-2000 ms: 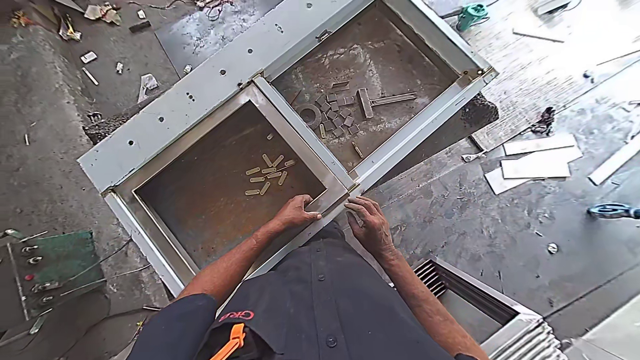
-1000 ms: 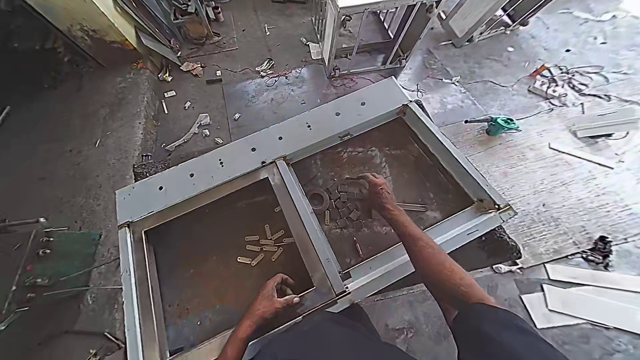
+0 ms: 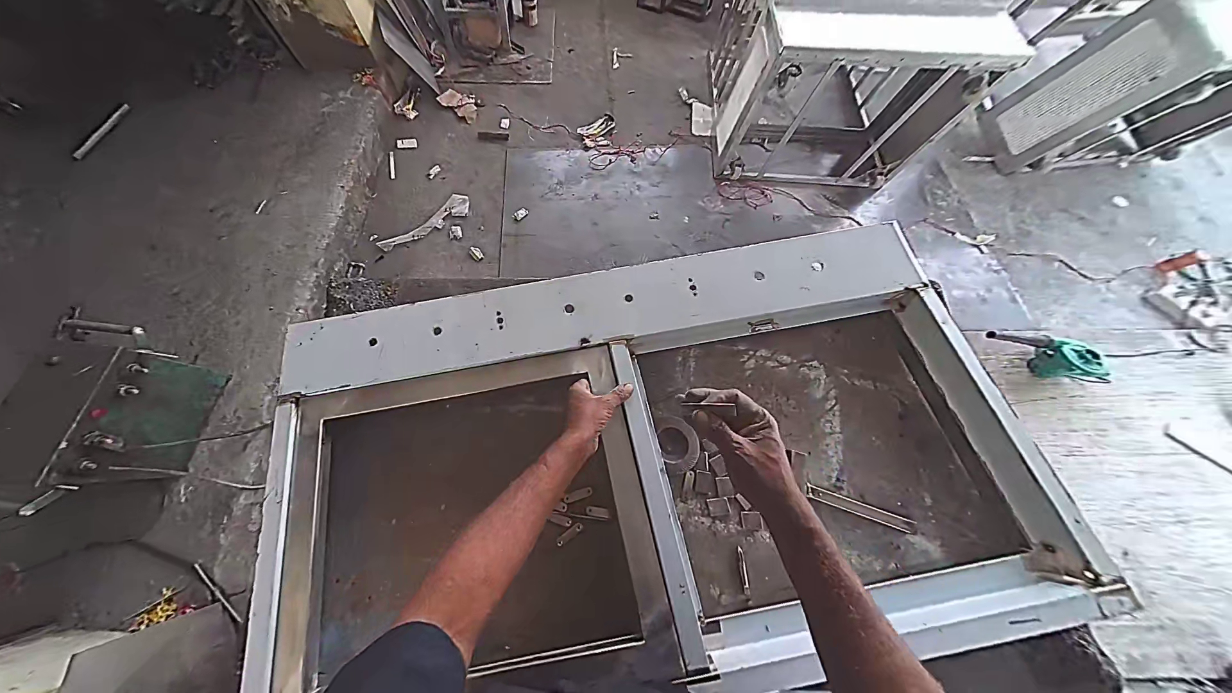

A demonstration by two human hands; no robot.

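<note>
A grey metal frame [image 3: 539, 310] with two openings lies across the work surface. My left hand [image 3: 592, 412] touches the upper part of the inner frame beside the middle bar [image 3: 659, 500]. Over the right opening, my right hand [image 3: 741, 428] pinches a small flat metal piece [image 3: 710, 403] between thumb and fingers. Below it lie several small square metal pieces [image 3: 719, 506], a round ring [image 3: 677, 443] and a long metal strip [image 3: 861, 508]. Several small brass-coloured tabs [image 3: 570, 534] rest in the left opening, partly hidden by my left forearm.
A green blower [image 3: 1068, 359] lies on the floor at right. Metal cabinet frames [image 3: 837, 115] stand at the back. At left is a green machine box [image 3: 159, 409] with knobs and cables. Scraps [image 3: 428, 223] and red wires [image 3: 626, 154] litter the floor beyond the frame.
My left hand has moved up from the near edge to the upper part of the middle bar. My right hand, over the loose pieces one second ago, now holds a flat metal piece nearer the bar.
</note>
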